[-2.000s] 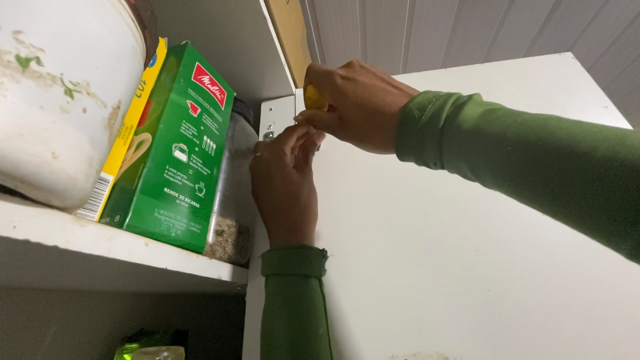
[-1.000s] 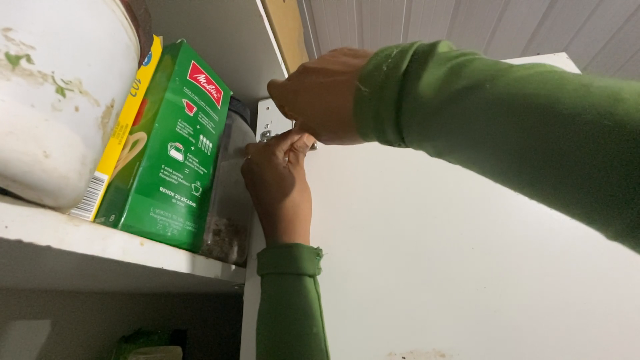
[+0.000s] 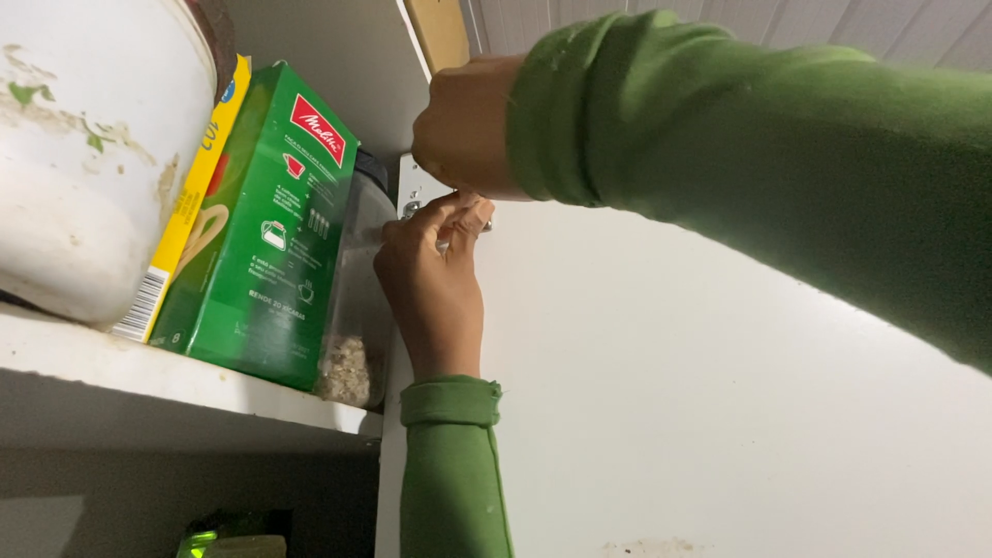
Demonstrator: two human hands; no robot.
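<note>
My left hand (image 3: 434,279) reaches up from below, its thumb and fingertips pinched together at a metal cabinet hinge (image 3: 412,208). What lies between those fingertips is too hidden to tell. Just above, my right hand (image 3: 469,128) is curled, its back toward me, and it covers whatever is in its grasp. The hinge is fixed near the inner edge of the cabinet's side, and part of its metal shows beside my left fingertips. To the right spreads the white cabinet door (image 3: 682,372).
On the shelf (image 3: 194,387) at left stand a stained white pot (image 3: 93,155), a yellow packet (image 3: 151,287), a green Melitta box (image 3: 271,232) and a clear container (image 3: 349,356) with grainy contents. A green-and-tan item (image 3: 232,545) sits lower down.
Two seconds ago something yellow showed in my right hand; it is now hidden. My right hand has turned and its forearm covers more of the door. My left hand stays at the hinge.
</note>
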